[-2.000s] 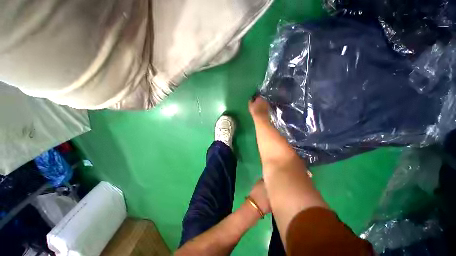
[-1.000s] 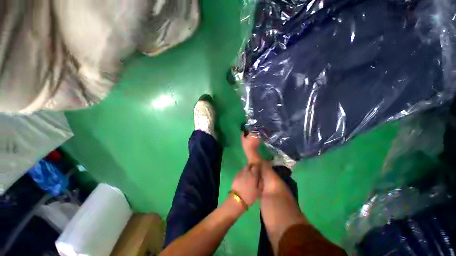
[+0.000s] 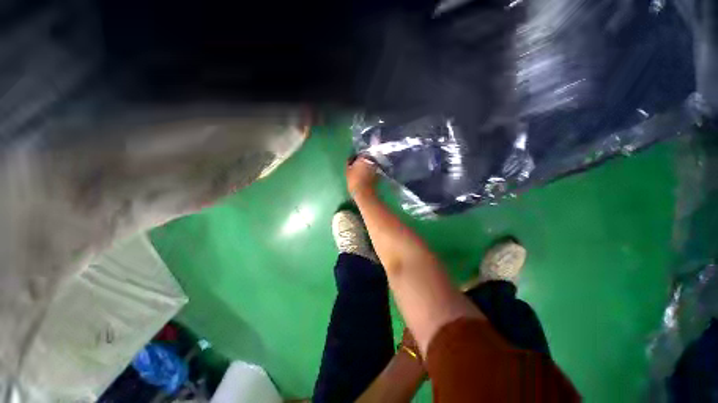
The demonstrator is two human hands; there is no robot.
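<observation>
A dark navy garment in clear glossy film [image 3: 488, 149] fills the upper right of the view, above the floor. My right hand [image 3: 363, 175] is closed at its lower left edge, at a small dark piece that may be a hanger hook. My left hand [image 3: 409, 341] is almost fully hidden behind my right forearm; only the wrist with a gold bracelet shows, so its grip cannot be told. A blurred dark mass [image 3: 236, 55] spans the top left, close to the camera; whether it is the same garment is unclear.
Beige cloth [image 3: 157, 165] bulges at the left, above a pale sheet [image 3: 102, 315]. A blue plastic bundle [image 3: 160, 367] and a white roll-like object [image 3: 246, 384] lie at the bottom left. Film-covered dark items [image 3: 697, 354] lie at the right edge. My shoes stand on green floor.
The bagged garment and my right hand have moved up and left in view. The dark blur now covers the top left. My left hand has slipped behind my right forearm.
</observation>
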